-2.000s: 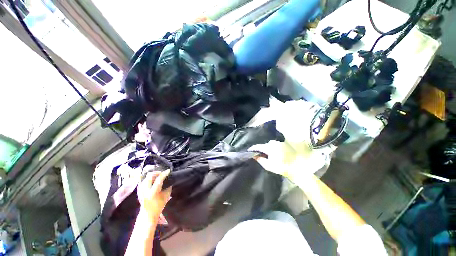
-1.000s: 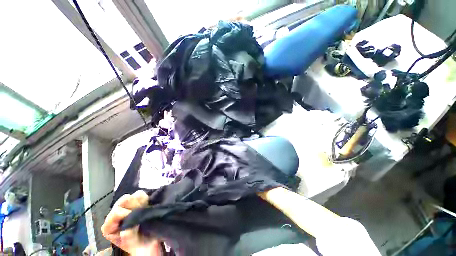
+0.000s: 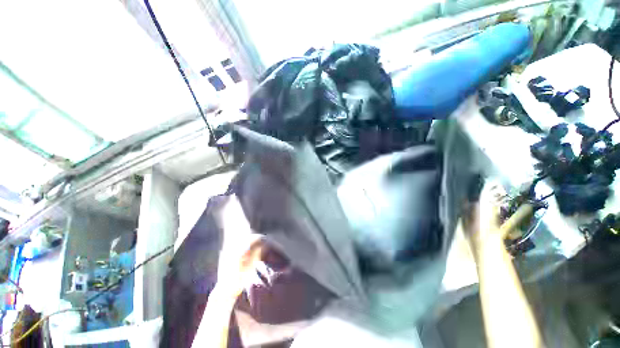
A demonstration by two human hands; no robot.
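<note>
A dark garment piece (image 3: pixel 299 197) is spread and lifted between my two hands over the padded board, blurred by motion. My left hand (image 3: pixel 245 262) holds its left part, fingers bent on the cloth. My right hand (image 3: pixel 481 207) is at its right edge; the fingers are blurred and partly hidden, but the cloth hangs from there. The steam iron (image 3: pixel 520 219) rests just right of my right hand, partly covered by it. The board under the cloth is mostly hidden.
A heap of black cloth (image 3: pixel 319 88) lies behind the garment. A blue padded board (image 3: pixel 462 71) is at the back right. Small black pieces (image 3: pixel 578 163) lie on the white tabletop (image 3: pixel 588 64). A dark cord (image 3: pixel 180 68) hangs at the upper left. Open compartments (image 3: pixel 155 238) are at left.
The garment was bunched low near me and is now opened out and raised. My left hand has moved right and up; my right hand has moved right, beside the iron. The view has shifted left.
</note>
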